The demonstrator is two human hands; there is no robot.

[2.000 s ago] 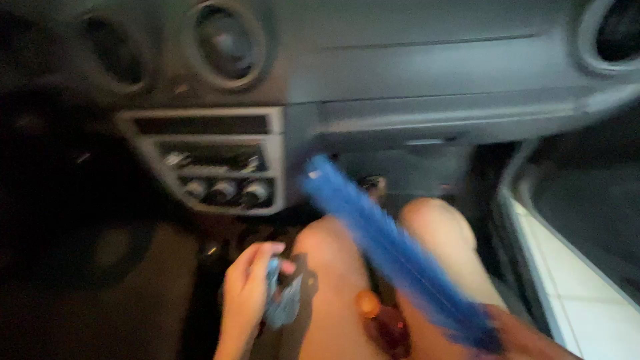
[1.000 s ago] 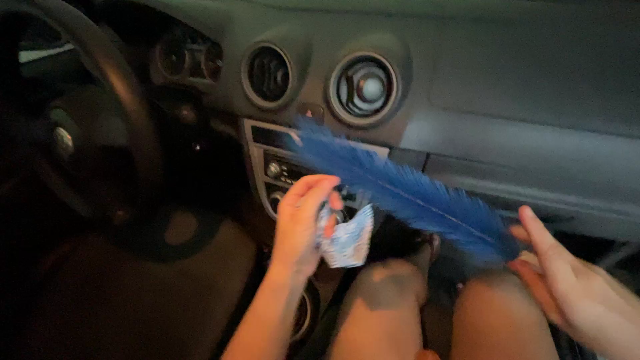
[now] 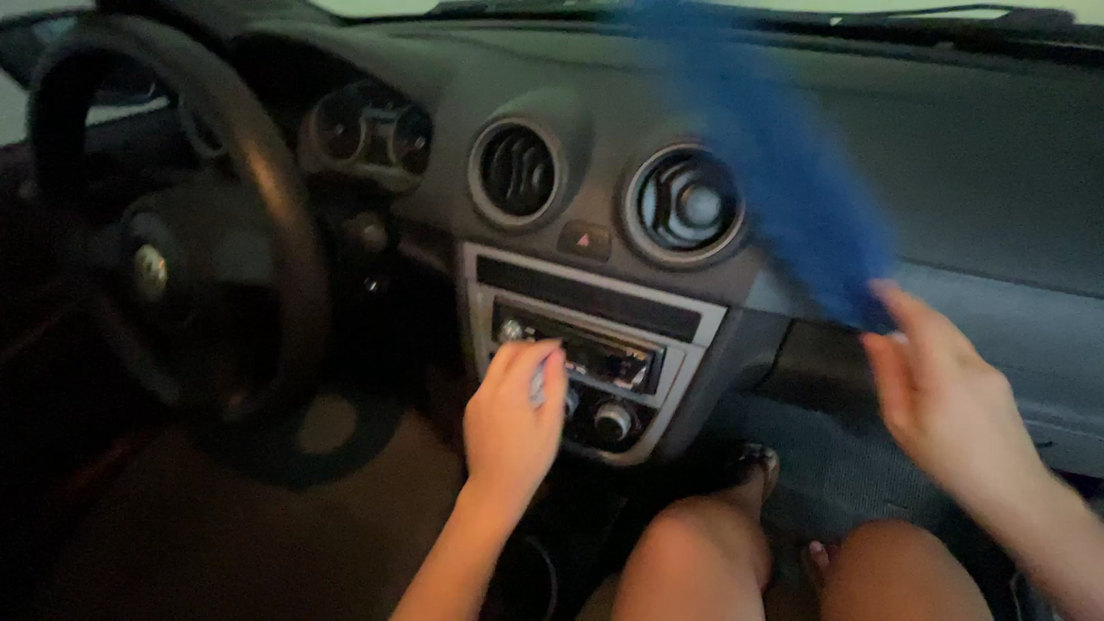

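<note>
A blue feather-like duster (image 3: 776,164), blurred, slants up and left from my right hand (image 3: 940,388), which grips its lower end. Its upper part lies over the dashboard (image 3: 975,155), right of the round air vent (image 3: 686,207); whether it touches cannot be told. My left hand (image 3: 516,414) is closed in front of the car radio (image 3: 595,354), with a bit of pale cloth or wrapper (image 3: 538,385) showing between the fingers. Most of that piece is hidden by the hand.
The steering wheel (image 3: 285,198) and instrument cluster (image 3: 371,134) are at the left. A second round vent (image 3: 516,172), a hazard button (image 3: 585,241) and a climate knob (image 3: 612,421) are in the middle. My knees (image 3: 694,552) are below the dashboard.
The blue duster has swung up from in front of the radio and knees to over the dashboard. My left hand now lies before the radio. The view has shifted toward the windshield.
</note>
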